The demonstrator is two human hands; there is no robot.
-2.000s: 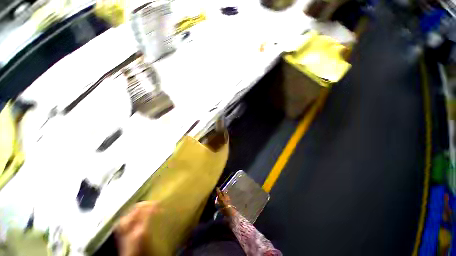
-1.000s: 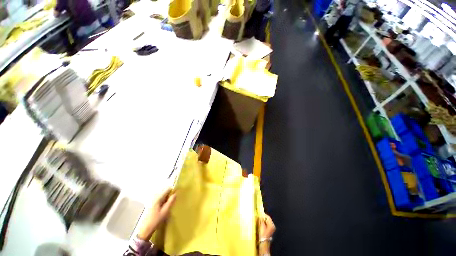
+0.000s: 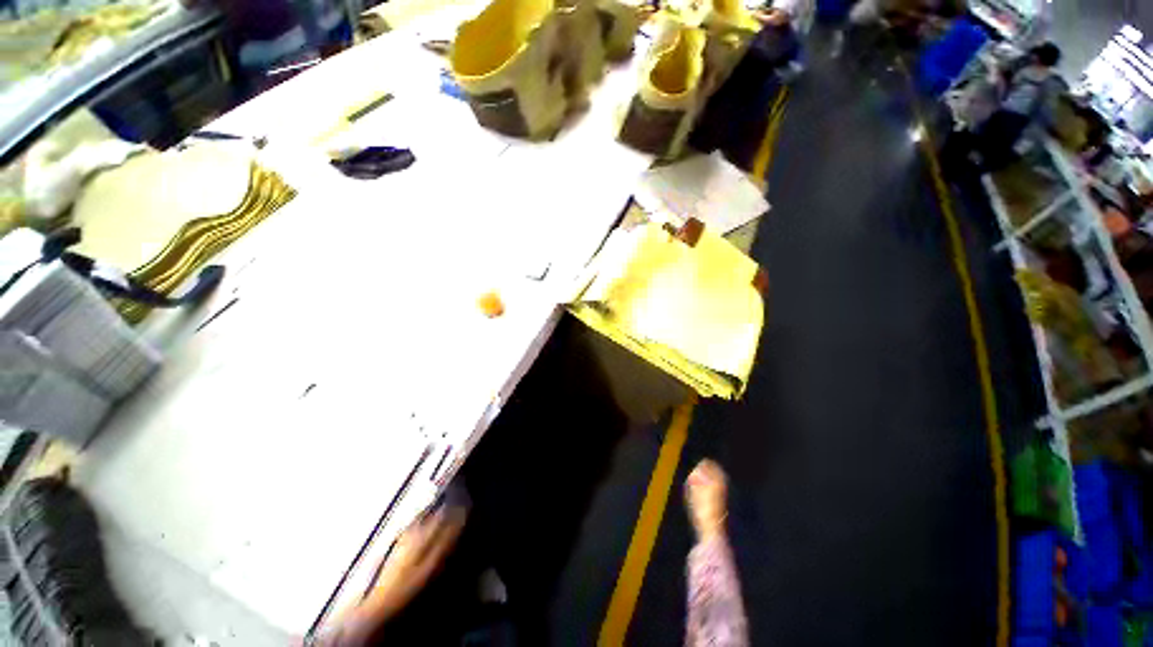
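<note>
A pile of yellow fabric pieces [image 3: 683, 303] with brown tabs lies on top of a box-like stand beside the bench edge, ahead of my hands. My left hand [image 3: 430, 550] is blurred at the near bench edge, with nothing seen in it. My right hand [image 3: 708, 495] is over the dark floor, below and apart from the pile; nothing shows in it, and its fingers are too blurred to make out.
The pale bench [image 3: 341, 329] bears an orange item [image 3: 491, 305], a dark item [image 3: 373, 161], layered yellow-olive fabric [image 3: 190, 215], a strapped grey stack [image 3: 70, 341] and yellow-brown bags [image 3: 518, 70]. Blue bins [image 3: 1113, 544] and shelving stand right, beyond the aisle. A person [image 3: 1018, 95] is far off.
The yellow piece has left both hands, and a brown-tabbed yellow piece now shows on the pile. The view has shifted, bringing the pile nearer.
</note>
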